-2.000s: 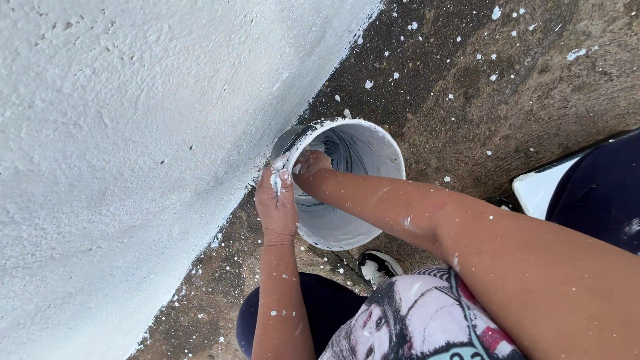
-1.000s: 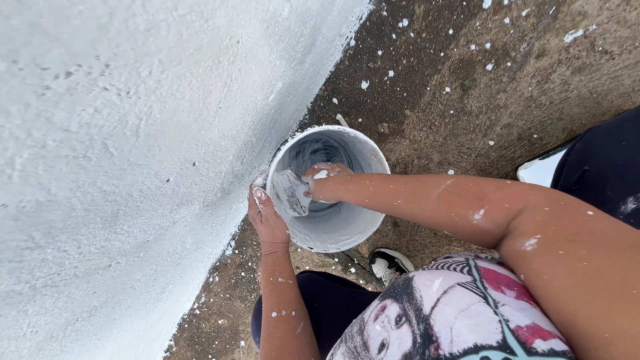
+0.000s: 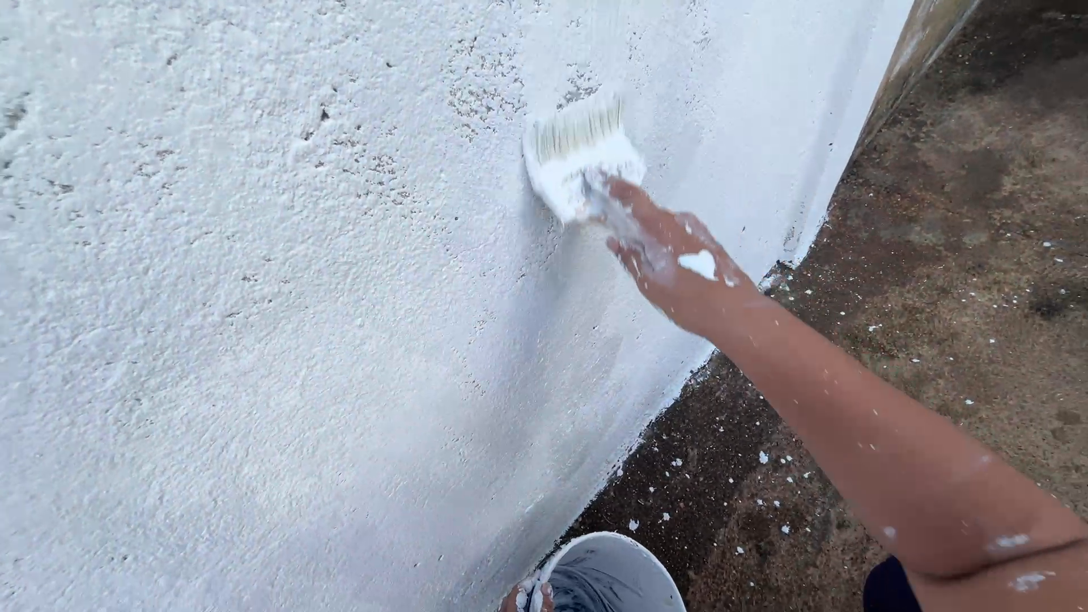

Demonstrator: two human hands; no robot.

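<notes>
My right hand (image 3: 680,259), spotted with white paint, grips the handle of a wide paintbrush (image 3: 586,153). The brush's bristles lie against the rough white-painted wall (image 3: 340,357), beside small pitted patches where darker specks show. At the bottom edge of the view, my left hand (image 3: 527,597) is on the rim of a white plastic bucket (image 3: 650,565); only some of its fingers are seen. Grey-white paint streaks line the inside of the bucket, and its lower part is cut off by the frame.
Paint-spattered concrete ground (image 3: 807,476) runs along the foot of the wall on the right. A wall corner or edge (image 3: 914,59) stands at the upper right. A bit of dark clothing shows at the lower right.
My right hand has come out of the bucket and up to the wall with the brush. My left hand remains at the bucket's rim. The view has swung toward the wall.
</notes>
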